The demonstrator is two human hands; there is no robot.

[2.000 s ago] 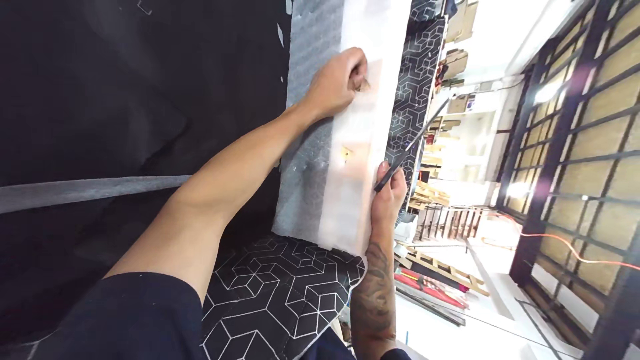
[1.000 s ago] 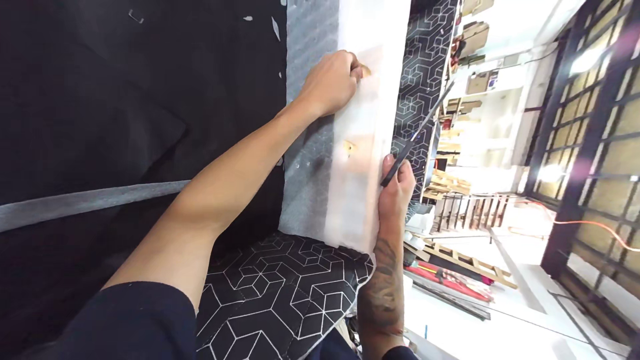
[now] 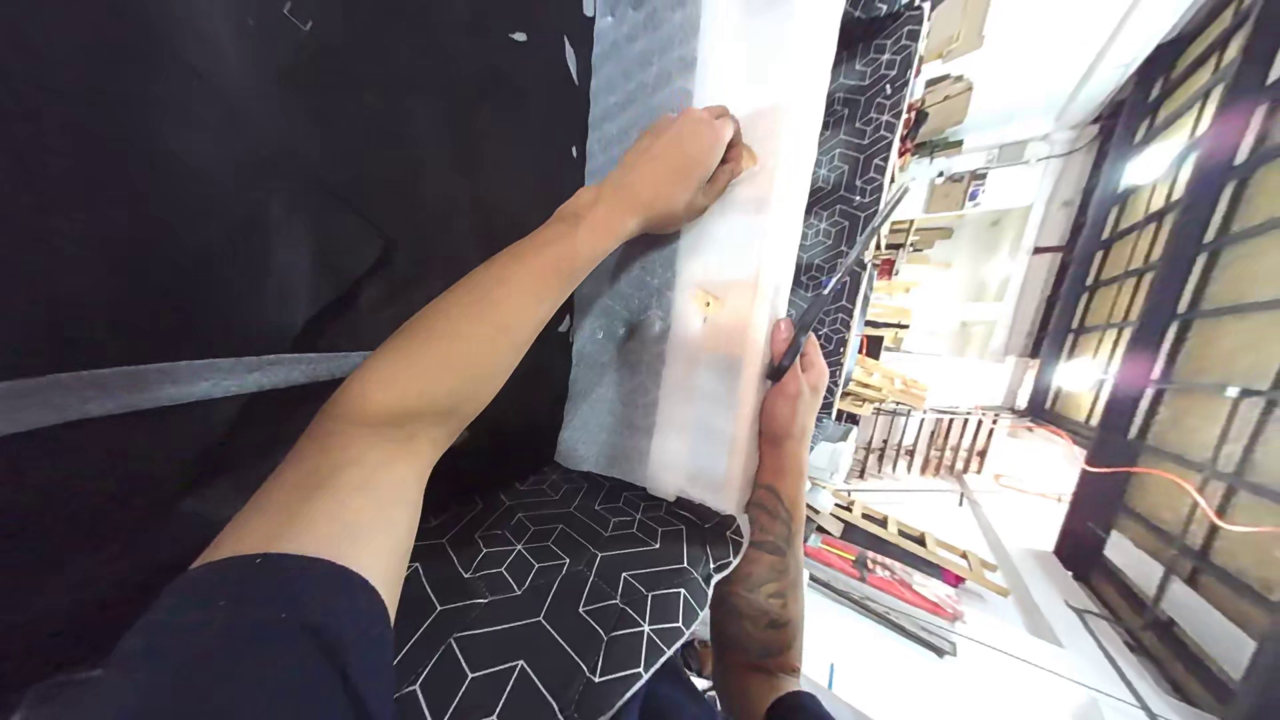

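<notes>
My left hand point(image 3: 685, 170), its fingers curled together, rests on a long white translucent sheet point(image 3: 700, 400), beside a small tan patch point(image 3: 748, 158). Whether it pinches the sheet cannot be told. Lower down, a torn-looking spot point(image 3: 707, 305) shows tan through the white. My right hand point(image 3: 797, 375) is closed around the lower end of a long, thin dark tool point(image 3: 850, 265), which slants up and right across the patterned fabric; this hand lies along the sheet's right edge. A grey, textured fabric layer point(image 3: 620, 370) runs under the sheet's left side.
Black fabric point(image 3: 250, 200) with a pale grey strip point(image 3: 180, 385) spreads at the left. Black fabric with white geometric lines point(image 3: 550, 590) lies at the bottom, and more point(image 3: 860, 130) beyond the sheet. Wooden frames point(image 3: 910, 540), red items point(image 3: 885, 580) and an orange cable point(image 3: 1160, 472) are farther right.
</notes>
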